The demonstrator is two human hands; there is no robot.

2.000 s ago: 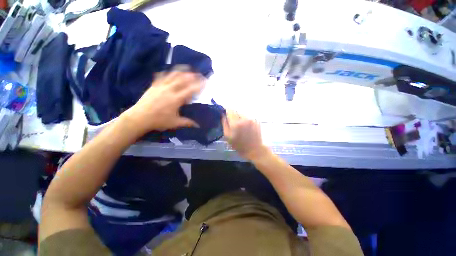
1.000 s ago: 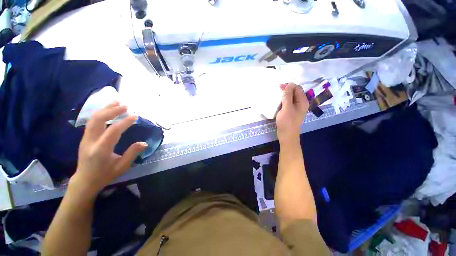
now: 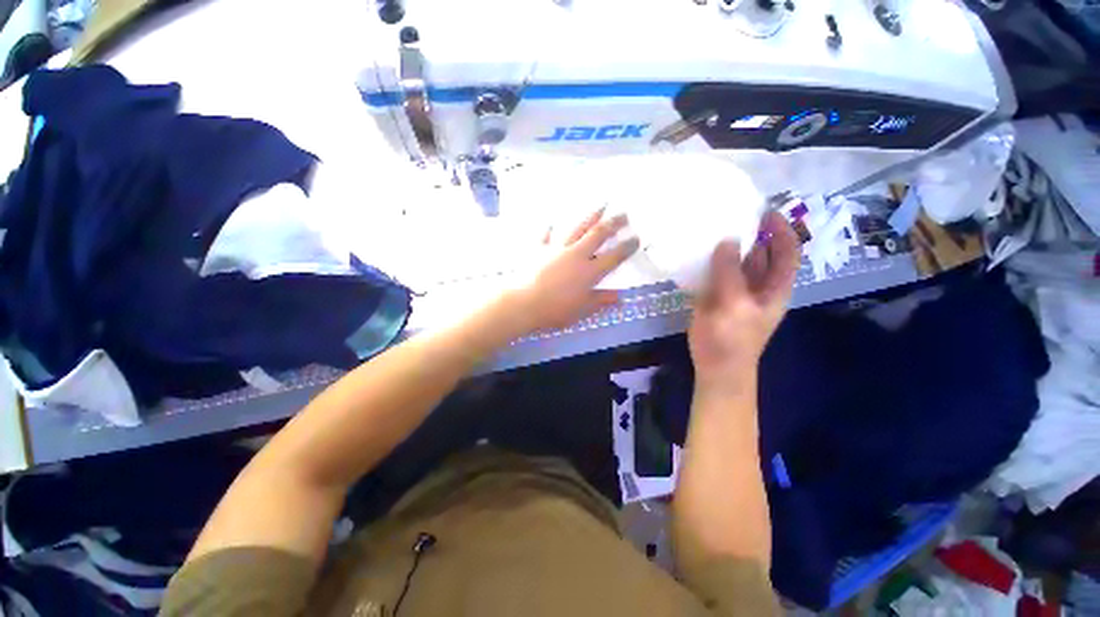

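A white rounded panel (image 3: 694, 211) lies on the machine bed right of the needle, washed out by glare. My right hand (image 3: 745, 287) holds its right edge near the loose scraps. My left hand (image 3: 584, 275) is at the panel's left side with fingers spread; whether it touches the cloth is unclear. The navy garment piece (image 3: 157, 241) with white parts lies on the table at left, untouched. The presser foot and needle (image 3: 485, 193) are under the head of the white JACK sewing machine (image 3: 591, 115).
Small labels and scraps (image 3: 832, 231) lie at the bed's right. The ruled edge (image 3: 567, 341) runs along the front. A dark navy heap (image 3: 893, 410) is below at right, above a blue crate edge (image 3: 899, 554). White cloth is heaped at far right.
My left hand has left the navy garment and moved right, past the needle. My right hand has moved slightly right and down. The white panel now shows between the hands.
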